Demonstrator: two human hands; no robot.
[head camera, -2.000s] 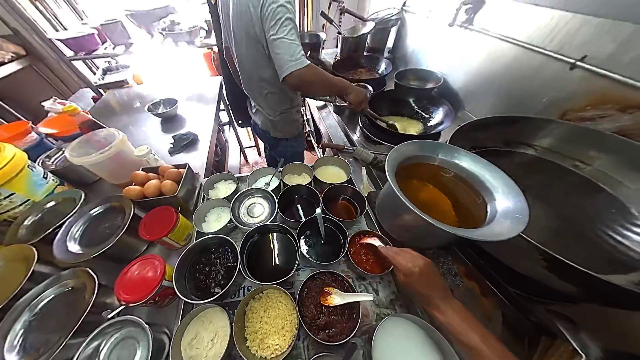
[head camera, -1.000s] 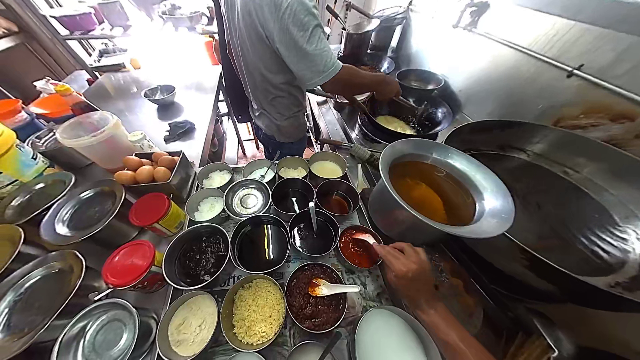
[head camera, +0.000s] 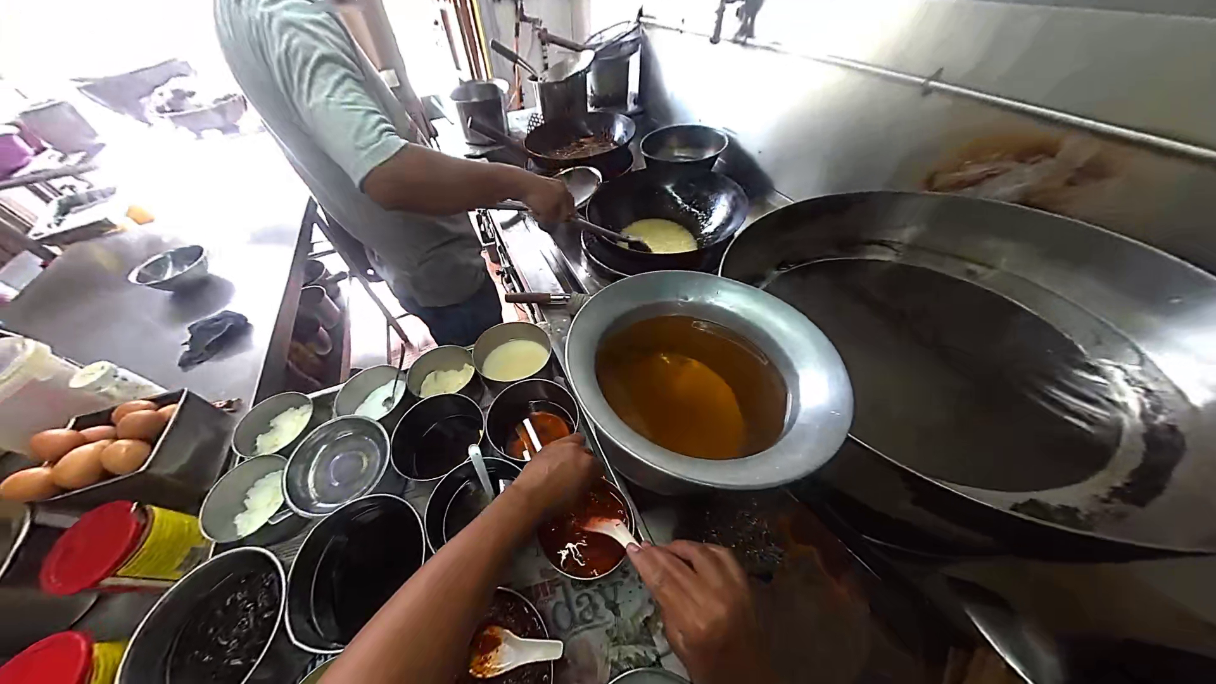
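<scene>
My right hand (head camera: 698, 598) grips the handle of a white spoon (head camera: 610, 529), whose bowl end rests in red sauce (head camera: 579, 549) in a metal container. White shreds lie on that sauce. My left hand (head camera: 560, 470) reaches over the far edge of the same container, beside another container of red sauce (head camera: 540, 432). A slim white utensil (head camera: 532, 435) stands at that hand's fingers; its grip is hidden, so I cannot tell if it is held. Another white spoon (head camera: 482, 470) leans in a dark container to the left. A sauce-stained white spoon (head camera: 518, 652) lies over dark paste below.
A wide-rimmed metal pot of amber liquid (head camera: 817, 380) stands close right, beside a huge wok (head camera: 931, 380). Ahead, a co-worker's hand (head camera: 549, 198) holds a ladle over a wok (head camera: 708, 204). Eggs (head camera: 81, 465) and red-lidded tins (head camera: 90, 548) are at left.
My left hand and forearm have come into view over the containers. A slim white utensil now shows in the farther red sauce. The view has moved closer to the pots.
</scene>
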